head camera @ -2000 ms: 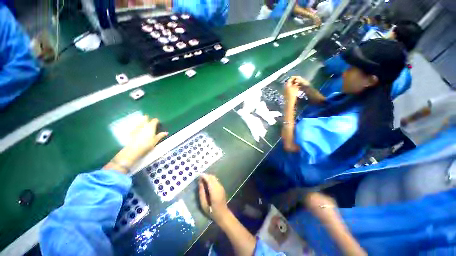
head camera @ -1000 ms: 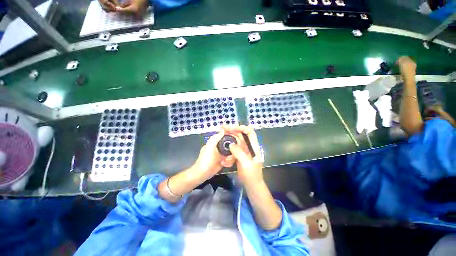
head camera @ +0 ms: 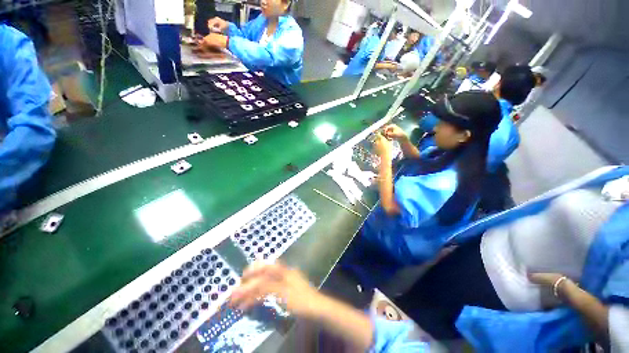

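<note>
My right hand is blurred, above the bench at lower centre, over the near end of a blister tray and a bright blue sheet. Its fingers are partly curled; whether they hold anything is unclear. My left hand is not in view. The near blister tray has rows of dark round dots. A second such tray lies beyond it along the belt. The blue sheet with shiny pieces lies beside the near tray, partly hidden by my hand.
The green conveyor carries pale square parts and a round black unit. A black carrier tray lies across the belt. A thin stick and white strips lie beyond the trays. Several people in blue are around.
The view has swung to the right. One second ago both my hands held a round black unit together; now the left is out of view and the right is over the trays, apart from it.
</note>
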